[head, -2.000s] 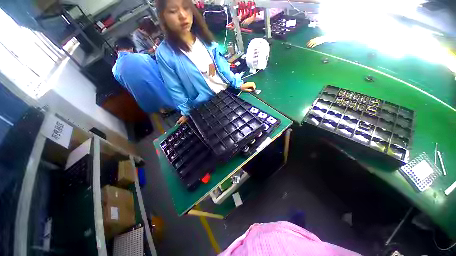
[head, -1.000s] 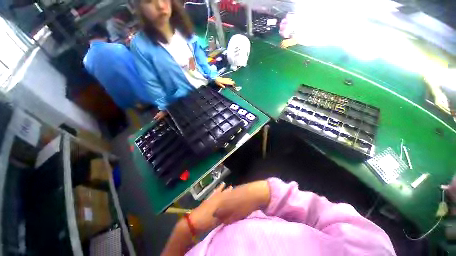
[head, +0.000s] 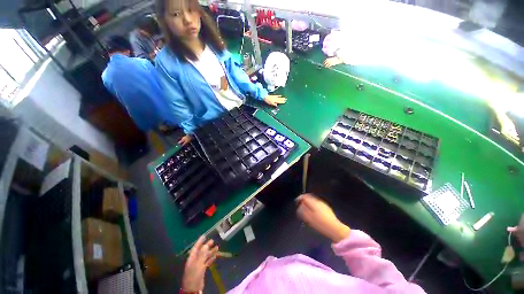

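Black compartment trays (head: 238,143) lie overlapped and tilted on the small green bench in front of me. White square modules (head: 280,138) show at the right edge of the pile. A red tag (head: 211,210) sits at the lower tray's front edge. My left hand (head: 199,261), fingers spread and empty, is low near the bench's front corner, not touching the trays. My right hand (head: 319,215) is in the air to the right of that bench, fingers curled, with no object visible in it.
A parts tray (head: 382,150) with brass-coloured bits lies on the long green bench, near a white perforated plate (head: 445,204) and thin sticks. A person in blue (head: 201,86) stands behind the small bench. Shelves with cardboard boxes (head: 102,241) are at left.
My hands came into view low in front, close together or crossed, and are now apart, the left at lower left and the right further right. The trays look unmoved on the bench.
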